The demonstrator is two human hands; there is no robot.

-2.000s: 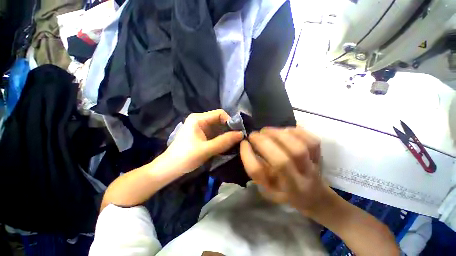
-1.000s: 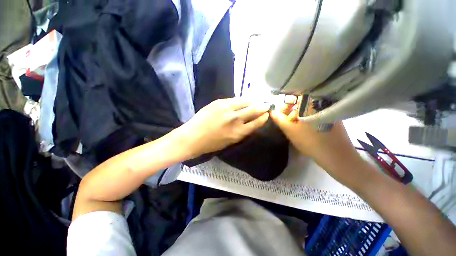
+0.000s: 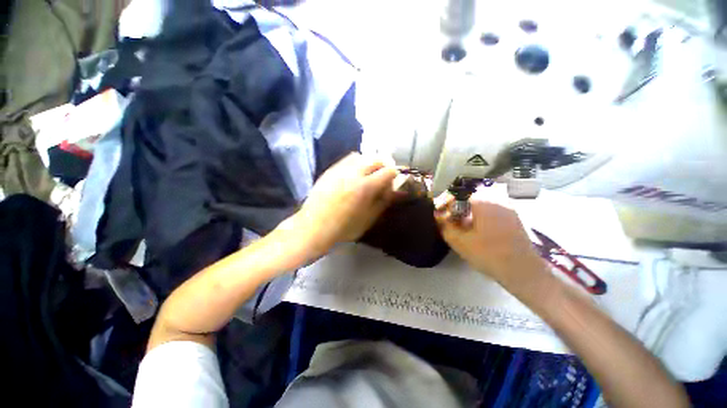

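Observation:
The dark garment with pale grey-blue wrong side lies over the left of the white table, and a dark part of it hangs between my hands below the needle area. My left hand pinches this cloth left of the presser foot. My right hand is right at the needle area of the sewing machine, fingers bent at the cloth's right edge; its fingertips are partly hidden by machine parts. The red-handled snips lie right of my right hand.
White cut pieces lie at the right. A printed ruler strip runs along the table's front edge, with a blue basket below. A black cloth bundle, khaki cloth and a red-and-white box are at left.
Both hands have moved from in front of my body to the needle area with the dark cloth. The view has shifted, and more of the machine head shows.

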